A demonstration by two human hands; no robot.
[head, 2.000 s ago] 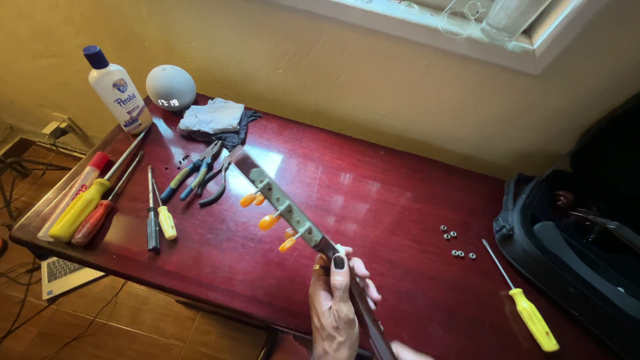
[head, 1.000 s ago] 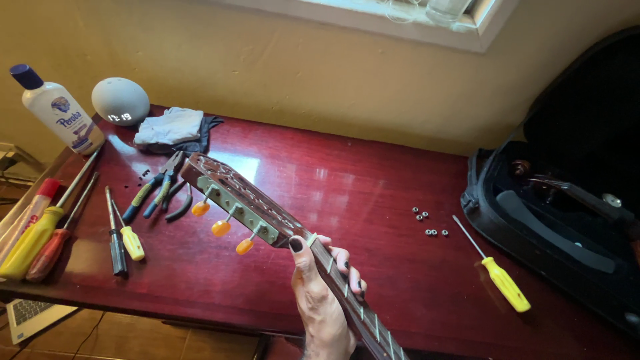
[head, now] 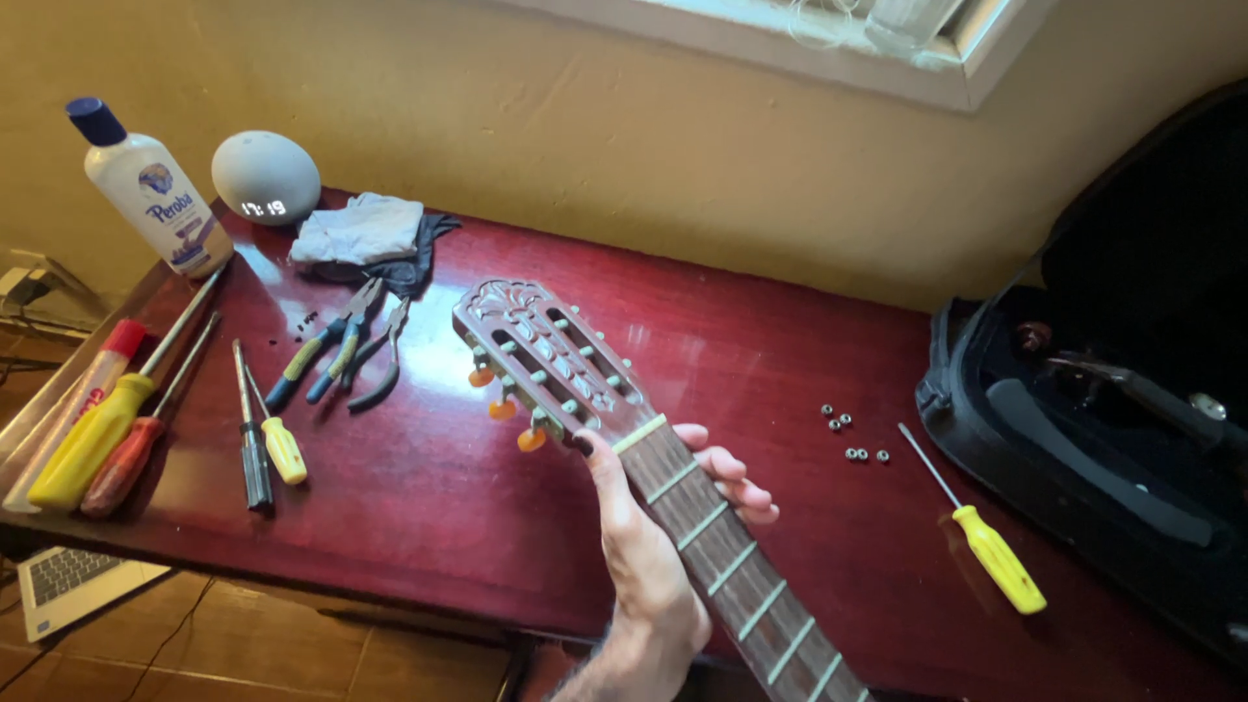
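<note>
My left hand (head: 648, 556) grips the guitar neck (head: 726, 546) just below the nut, thumb on the near side and fingertips showing past the far edge. The carved wooden headstock (head: 546, 351) faces up, with no strings on it. Orange tuner buttons (head: 502, 409) stick out along its left side. My right hand is out of view. To the right of the neck, several small metal bushings or nuts (head: 856, 454) lie on the dark red tabletop (head: 468, 556), beside a yellow-handled screwdriver (head: 999, 561).
Pliers (head: 327, 351), cutters (head: 385, 361), more screwdrivers (head: 93, 444) and a red-capped tube (head: 88, 390) lie at the left. Behind them are a bottle (head: 156, 200), a round speaker clock (head: 265, 177) and folded cloths (head: 361, 231). An open black case (head: 985, 409) sits at the right.
The headstock has turned from edge-on, so its carved face and the fretboard now show. My left hand has stayed on the neck. The fingers seen at the lower edge two seconds ago are gone from view.
</note>
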